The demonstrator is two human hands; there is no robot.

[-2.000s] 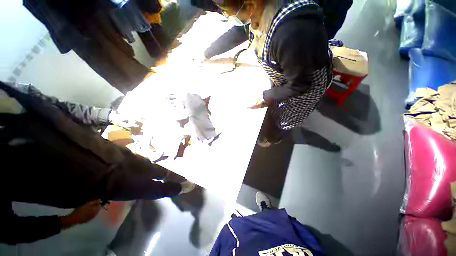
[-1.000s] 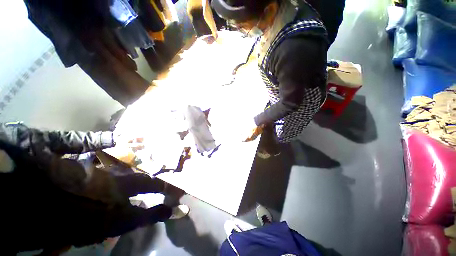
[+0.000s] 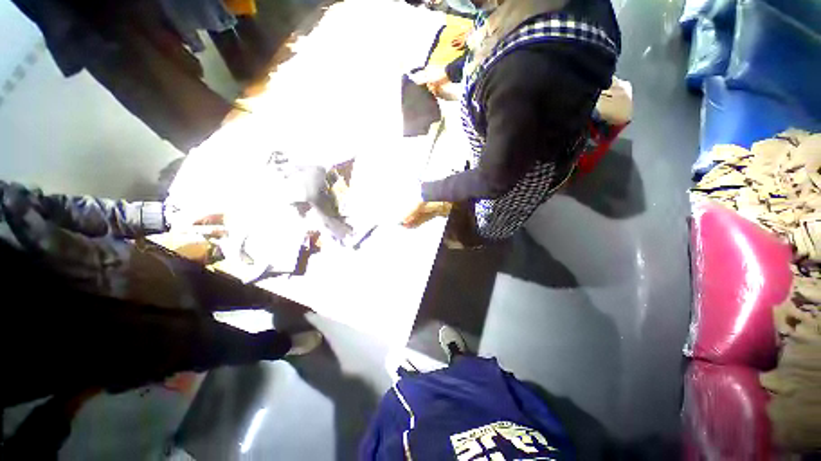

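A brightly lit, overexposed table [image 3: 360, 293] stands in front of me, its near corner just beyond my feet. Pale and dark cloth pieces [image 3: 320, 194] lie in a heap on it; their edges are washed out by the light. Neither my left hand nor my right hand is in the picture. My dark blue garment [image 3: 468, 405] with pale lettering shows at the bottom edge.
A person in a checked apron [image 3: 531, 99] reaches over the table from the right. A grey sleeve [image 3: 99, 216] reaches in from the left. A red stool [image 3: 599, 144] stands behind the apron. Pink bags [image 3: 734, 288], blue bags [image 3: 756, 72] and a tan cloth pile [image 3: 765, 189] line the right.
The person in the apron has leaned further over the table, with a hand nearer the cloth, and a dark and yellowish cloth now shows by them. The cloth heap has changed shape. The view has shifted.
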